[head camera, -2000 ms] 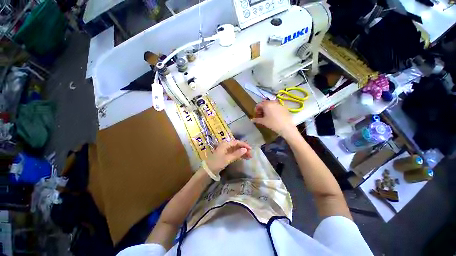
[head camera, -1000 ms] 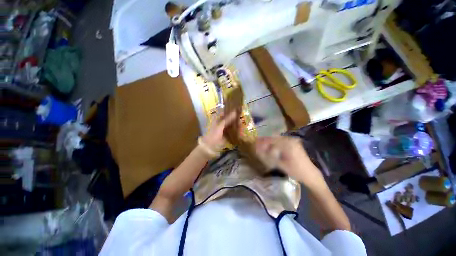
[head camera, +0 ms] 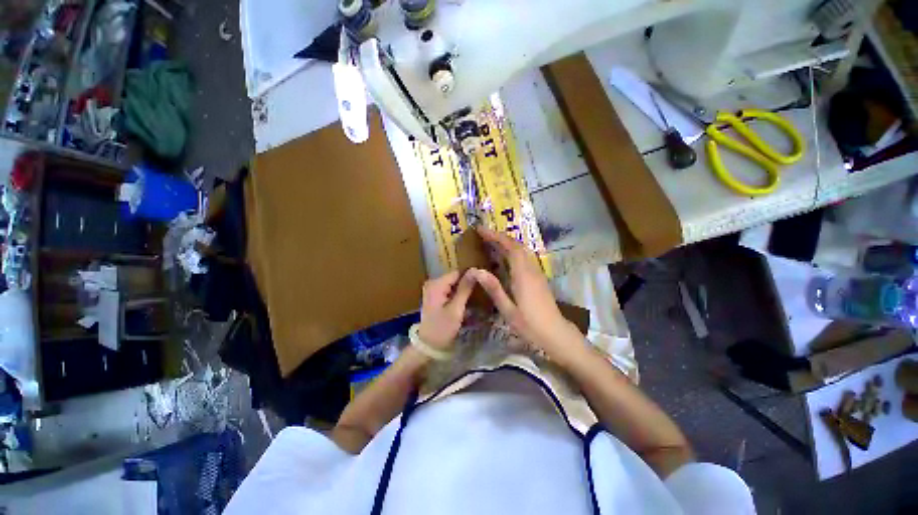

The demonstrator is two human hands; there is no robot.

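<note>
My left hand and my right hand meet in front of the needle plate, fingertips pinching a small brown strip. The strip's upper end lies on the shiny needle plate, short of the presser foot. A brown end shows beyond my right wrist; whether it is the same strip is hidden by the hand. Yellow tapes with black lettering lie on both sides of the plate.
A large brown sheet lies left of the tapes. Long brown strips lie to the right, then dark-handled snips and yellow-handled shears. The white machine arm and lamp overhang the bed.
My right hand has come from the long brown strips at the right to the front of the plate. A brown strip is now between both hands. The view has moved closer over the bed.
</note>
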